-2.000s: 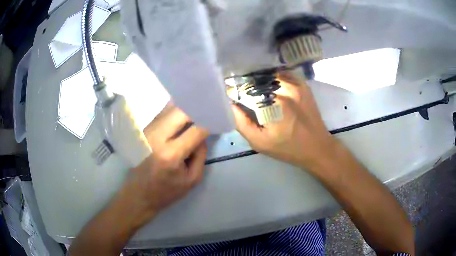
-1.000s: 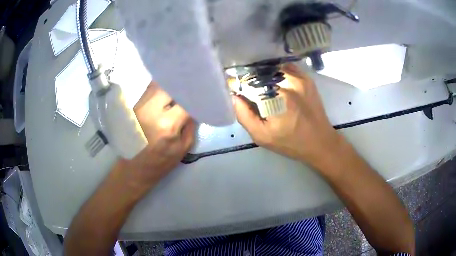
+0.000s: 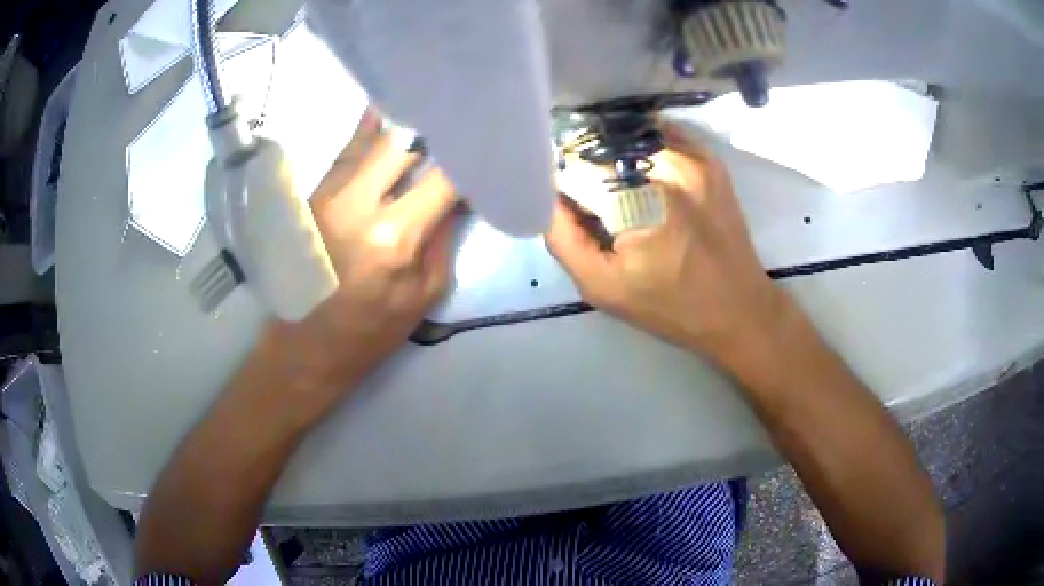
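The pale machine head (image 3: 487, 109) hangs over the middle and hides the needle area. My left hand (image 3: 395, 218) lies on the machine bed just left of the head, fingers bent, fingertips partly hidden; I cannot tell if it holds a piece. My right hand (image 3: 670, 246) is right of the head, its fingers reaching behind the ribbed tension knob (image 3: 640, 208). Its fingertips are hidden, so its hold cannot be told. The machine bed (image 3: 504, 275) shows between the hands, with a dark gap along its front edge.
White pieces (image 3: 169, 172) with dark outlines lie at the left of the table. A bright white pile (image 3: 853, 132) lies on the bed at right. The sewing lamp (image 3: 269, 223) stands close to my left hand. Another ribbed knob (image 3: 735, 40) is above. A bin (image 3: 69, 492) with white pieces is lower left.
The view has shifted, so the machine and table appear higher. My left hand has moved back from the front edge of the bed, towards the needle area. My right hand keeps about the same place by the knob.
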